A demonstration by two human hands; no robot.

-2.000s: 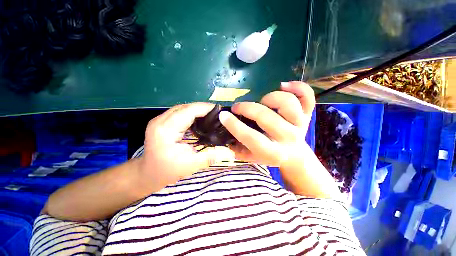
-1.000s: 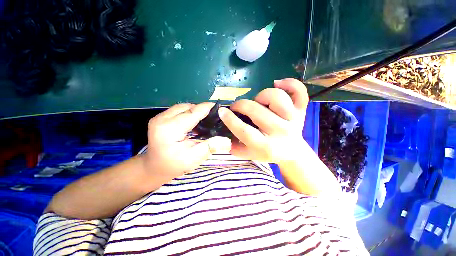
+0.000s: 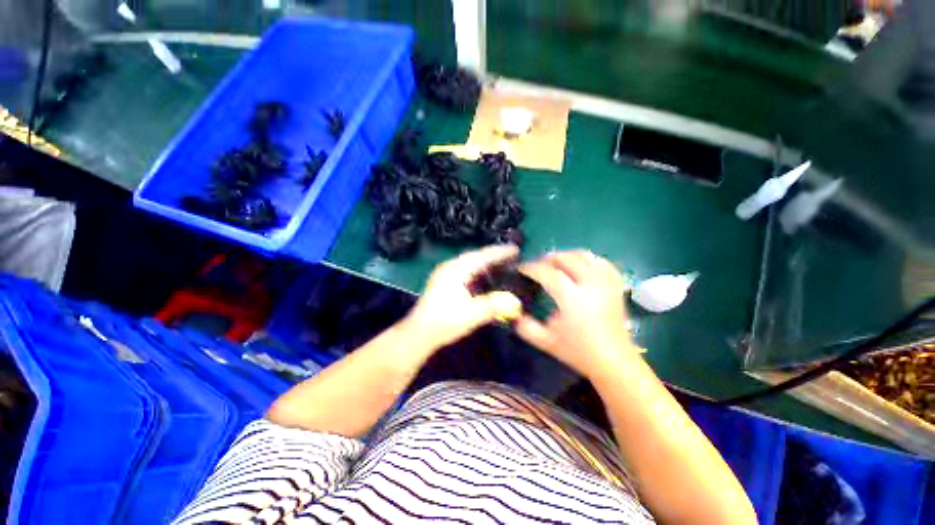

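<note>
A black rosette [image 3: 510,283] is held between both hands, over the bench's near edge beside a black heap. My left hand [image 3: 458,297] grips its left side, with a yellow patch at a fingertip. My right hand [image 3: 580,308] holds its right side with bent fingers. The fingers hide much of the rosette, and it is blurred. More black rosettes [image 3: 436,200] lie heaped on the green bench just beyond my hands. A white glue bottle [image 3: 661,292] lies to the right of my right hand.
A blue bin [image 3: 359,154] at left holds several black pieces. Behind are a cardboard piece [image 3: 552,136] with a white lump, a phone [image 3: 669,154] and a slim white bottle [image 3: 771,192]. A parts tray [image 3: 856,402] with gold pieces and a dark cable are at right. Blue bins stand below left.
The view has swung left and up, bringing the blue bin, cardboard and phone into sight. Both hands still hold the black rosette, now beside the heap, with the fingers a little differently placed.
</note>
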